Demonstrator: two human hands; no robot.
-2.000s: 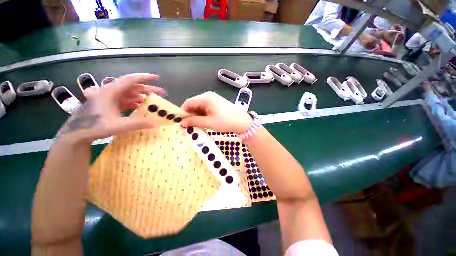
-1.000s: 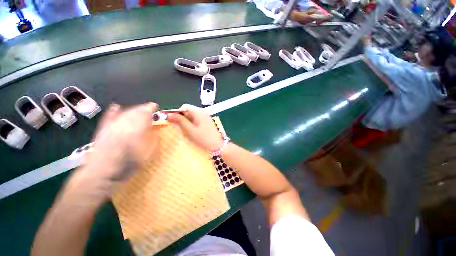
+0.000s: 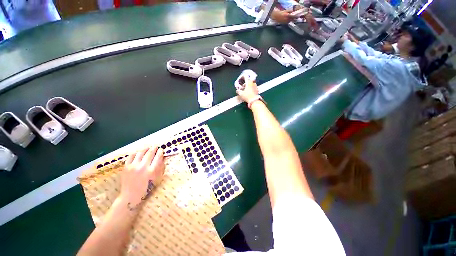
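My right hand (image 3: 248,93) is stretched out to the belt's near rail with its fingers on one white plastic housing (image 3: 245,76). My left hand (image 3: 142,170) lies palm down on the tan release liner (image 3: 172,220), fingers pointing away from me, thumb hidden. The liner covers much of the pad sheet (image 3: 214,162), whose rows of black round pads show at the right and along the back edge. The sheets lie on the green ledge against the rail. Whether a pad is on my right fingertips cannot be seen.
More white housings lie on the dark green conveyor belt (image 3: 125,95): several at left (image 3: 45,124), one near the rail (image 3: 204,92), several farther back and right. A metal post (image 3: 334,39) stands at right. A person in light blue (image 3: 387,80) is beyond it. Brown cartons (image 3: 340,170) are on the floor.
My right hand has left the sheets and reached forward right to the housing. My left hand has come down onto the liner, which now lies flatter. The view has turned slightly right.
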